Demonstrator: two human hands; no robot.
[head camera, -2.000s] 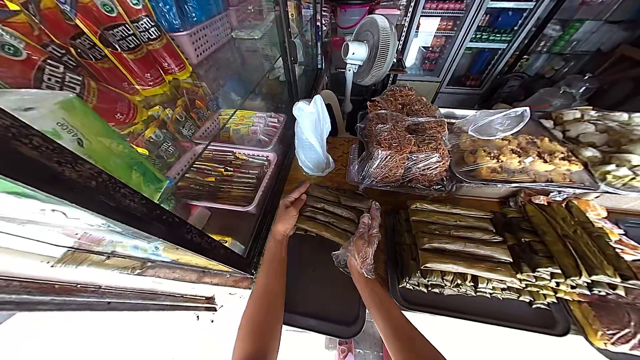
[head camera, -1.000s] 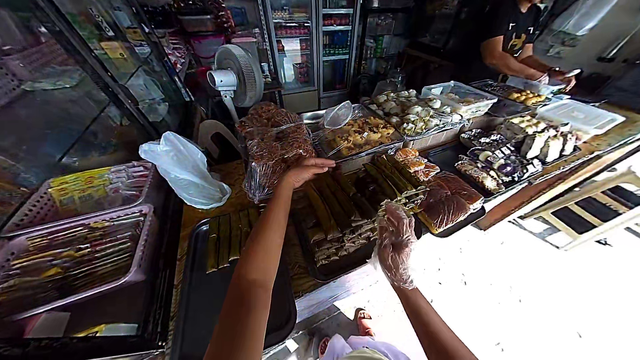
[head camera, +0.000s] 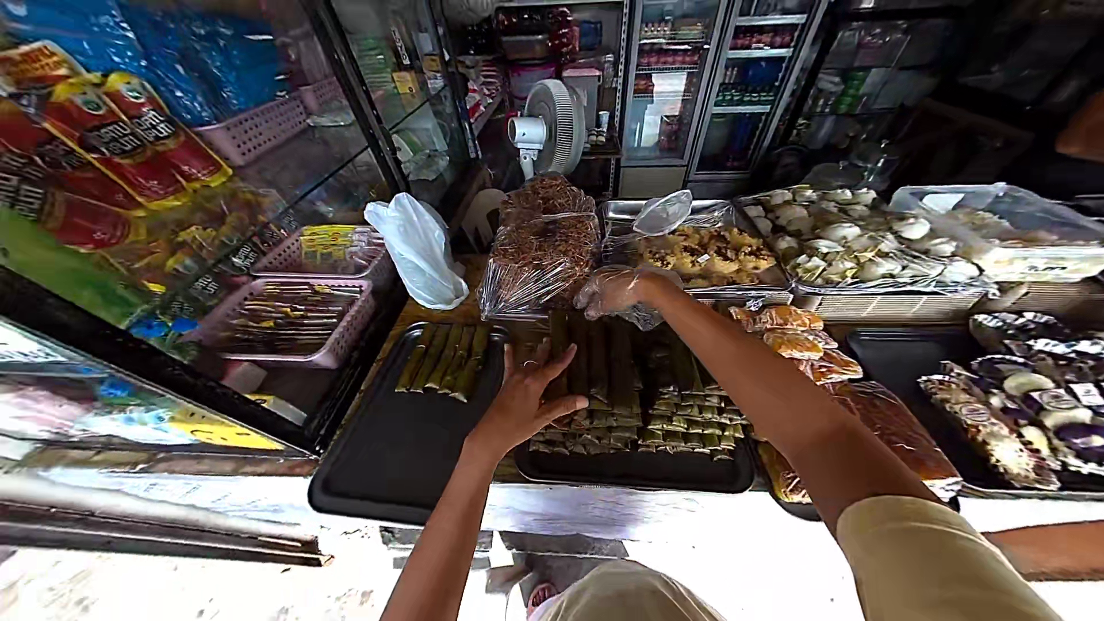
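My bare left hand (head camera: 526, 397), fingers spread, rests at the left edge of a stack of leaf-wrapped rolls (head camera: 608, 371) on a black tray (head camera: 638, 470). My right hand (head camera: 625, 291), in a clear plastic glove, is at the far end of that stack, beside a plastic-wrapped pile of brown shredded-looking snacks (head camera: 543, 224); its fingertips are partly hidden, and whether they hold anything cannot be told. To the left, a second black tray (head camera: 379, 457) carries a short row of leaf-wrapped rolls (head camera: 444, 358) near its far end.
A white plastic bag (head camera: 418, 250) stands behind the left tray. Pink baskets (head camera: 345, 332) sit behind glass at left. Farther right are a metal tray of yellow pastries (head camera: 707, 254), wrapped white buns (head camera: 849, 233), a plastic tub (head camera: 1009, 233) and wrapped brown loaves (head camera: 897, 423). A fan (head camera: 552, 129) stands behind.
My gloved right hand has moved from the near side of the leaf rolls to their far end. My left hand has drawn back from the far end to the stack's left side. The view has turned left.
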